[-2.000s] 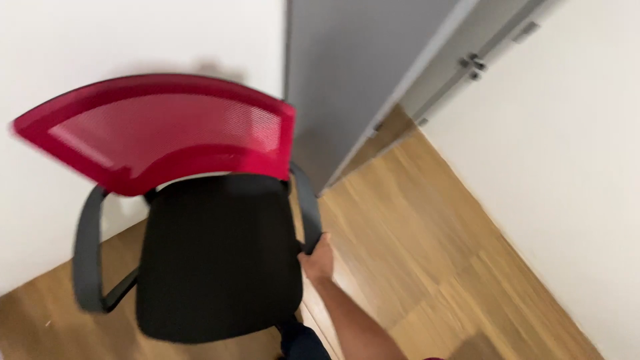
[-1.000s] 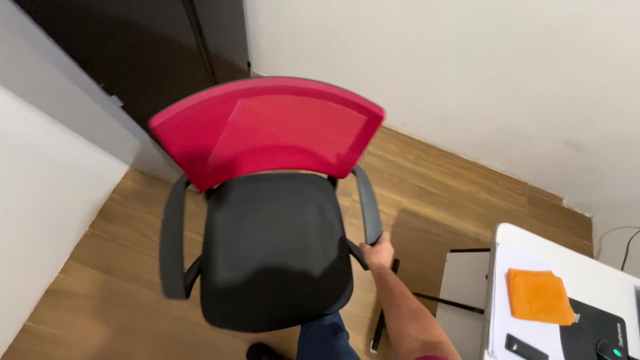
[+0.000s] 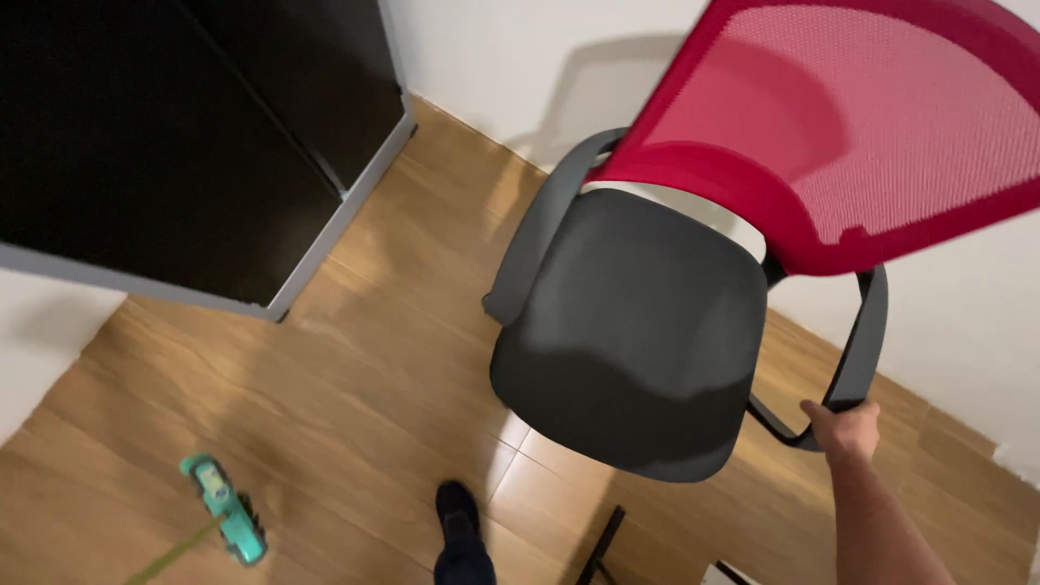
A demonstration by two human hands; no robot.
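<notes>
An office chair with a black seat (image 3: 638, 333) and a red mesh backrest (image 3: 845, 122) stands at the centre right in the head view, its back toward the white wall. My right hand (image 3: 847, 431) is closed around the front of the chair's right armrest (image 3: 861, 357). The other armrest (image 3: 548, 227) has no hand on it. My left hand is out of view.
A dark-fronted cabinet with a grey frame (image 3: 313, 252) stands at upper left. A turquoise floor brush head (image 3: 227, 510) with a greenish handle lies at lower left. My shoe (image 3: 457, 508) and a black metal leg (image 3: 601, 544) are at the bottom.
The chair has turned and now stands beside the wall, right of the cabinet, with my right hand still on its armrest. The view has swung; the white table with the orange cloth has left it.
</notes>
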